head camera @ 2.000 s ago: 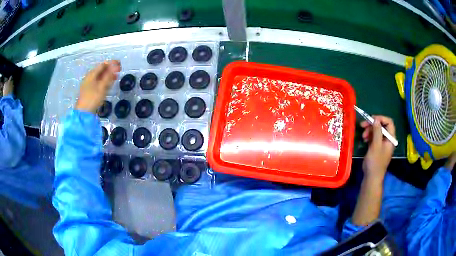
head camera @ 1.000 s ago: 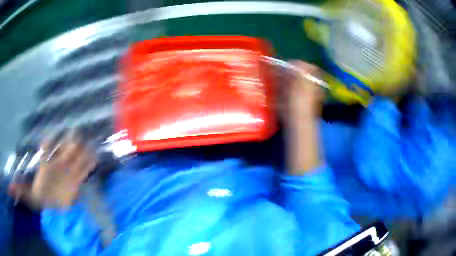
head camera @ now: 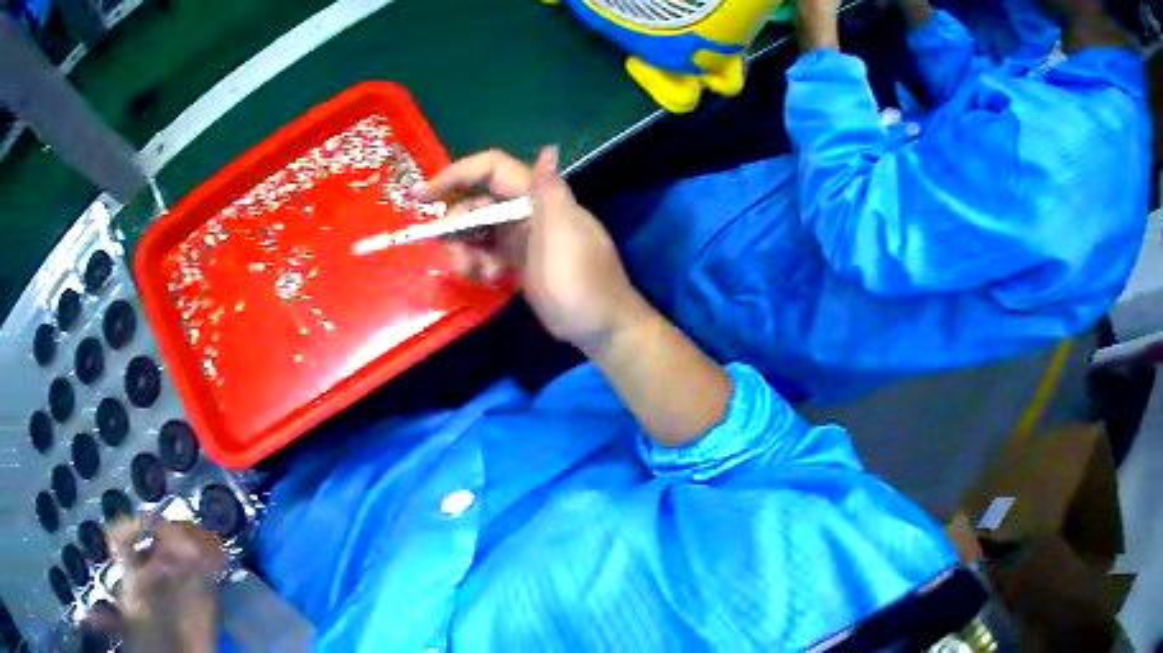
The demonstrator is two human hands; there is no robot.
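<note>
My right hand (head camera: 548,249) holds a white pen-shaped tool (head camera: 440,227) over the right part of the red tray (head camera: 242,440), its tip pointing left. Many tiny silvery pieces (head camera: 364,143) lie scattered in the tray, mostly along its far and left sides. My left hand (head camera: 166,574) is blurred at the lower left, at the near edge of the clear plastic tray (head camera: 38,344); I cannot tell whether it holds anything. Rows of round black parts (head camera: 143,381) with centre holes sit in that clear tray.
A yellow and blue fan (head camera: 676,45) stands beyond the red tray at the top. A neighbour in a blue coat (head camera: 944,204) sits to the right. Cardboard (head camera: 1052,510) is at the lower right. A dark flat object (head camera: 912,619) is at the bottom edge.
The view has swung to the right and tilted. My right hand with the tool has moved from beside the red tray to over it. My left hand has moved to the clear tray's near edge.
</note>
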